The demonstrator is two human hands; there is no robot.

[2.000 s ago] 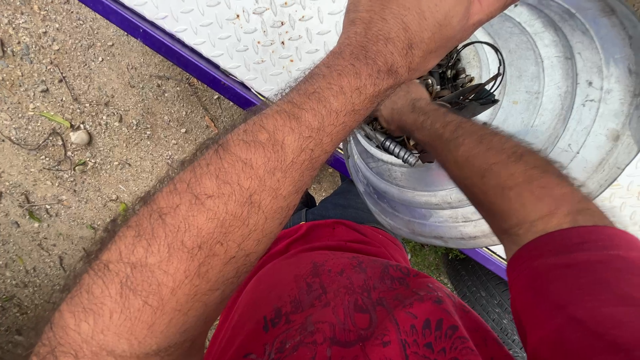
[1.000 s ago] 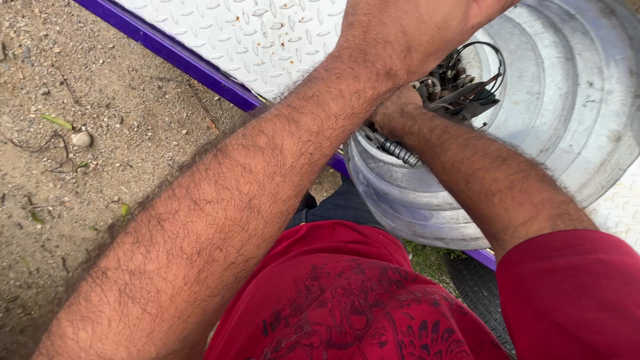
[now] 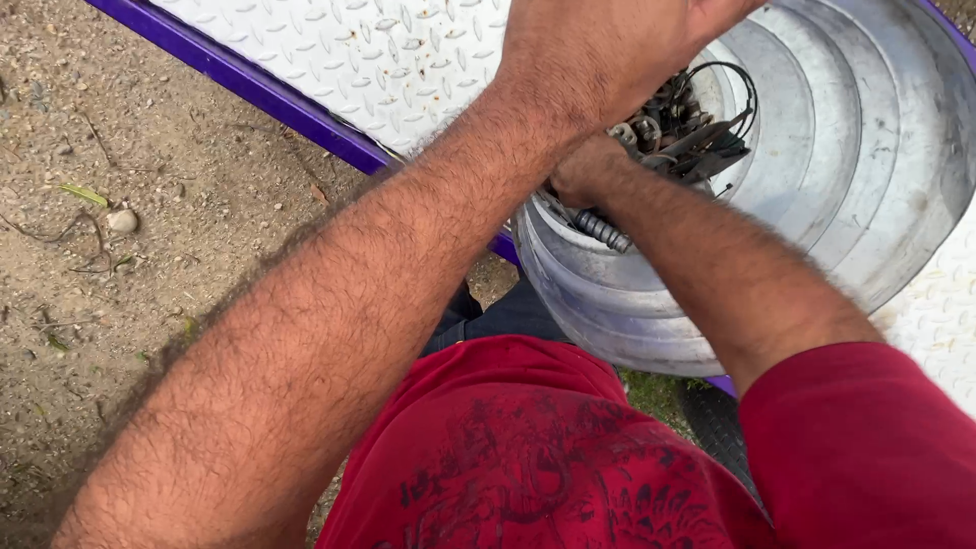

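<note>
My left hand (image 3: 610, 46) is raised at the top of the view, over the near side of a ribbed, rounded grey metal vessel (image 3: 808, 152); the frame edge cuts off its fingers. Lower down, my right hand (image 3: 587, 171) reaches into a heap of small metal parts and dark wires (image 3: 694, 137) at the vessel's left side. Its fingers are hidden under my left wrist, so what they hold does not show. A ribbed or coiled metal piece (image 3: 602, 230) lies just below my right hand. A thin black cable loop (image 3: 751, 91) sticks up from the heap.
The vessel rests on a white diamond-plate metal deck (image 3: 366, 61) with a purple edge rail (image 3: 252, 88). Sandy ground (image 3: 152, 252) with small stones and twigs lies at left. A black tire (image 3: 717, 435) shows below the deck, beside a patch of grass (image 3: 656, 396).
</note>
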